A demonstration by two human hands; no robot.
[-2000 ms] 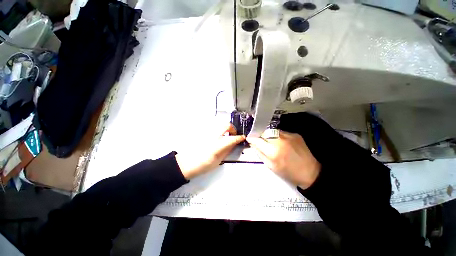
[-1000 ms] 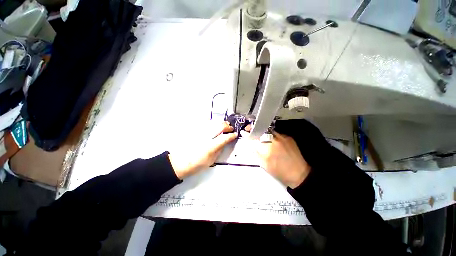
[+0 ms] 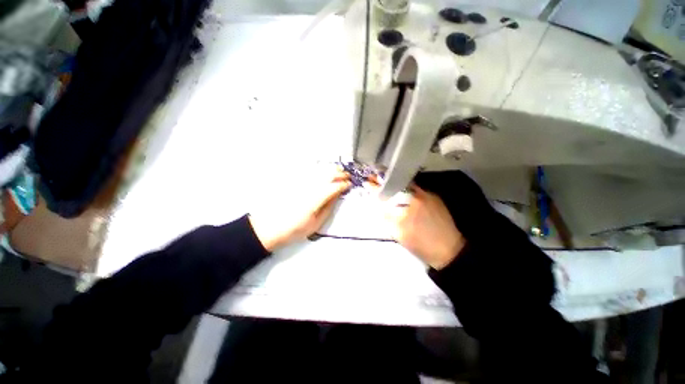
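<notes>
A small dark fabric piece (image 3: 359, 177) lies at the needle area of the off-white sewing machine (image 3: 526, 112). My left hand (image 3: 300, 208) holds its left side with the fingertips. My right hand (image 3: 424, 225) is at its right side, fingertips by the needle area, partly behind the pale curved guard (image 3: 414, 120). The frame is blurred, so the needle, presser foot and exact finger contact on the right cannot be made out.
A thick black stack of pieces (image 3: 113, 105) lies at the left edge of the white table (image 3: 225, 150). A blue pen (image 3: 541, 202) and thin sticks lie under the machine arm. Mixed clutter is at the far left.
The view has shifted and blurred. Both hands stay at the needle area, and the dark piece now shows as a small bunched patch between the fingertips.
</notes>
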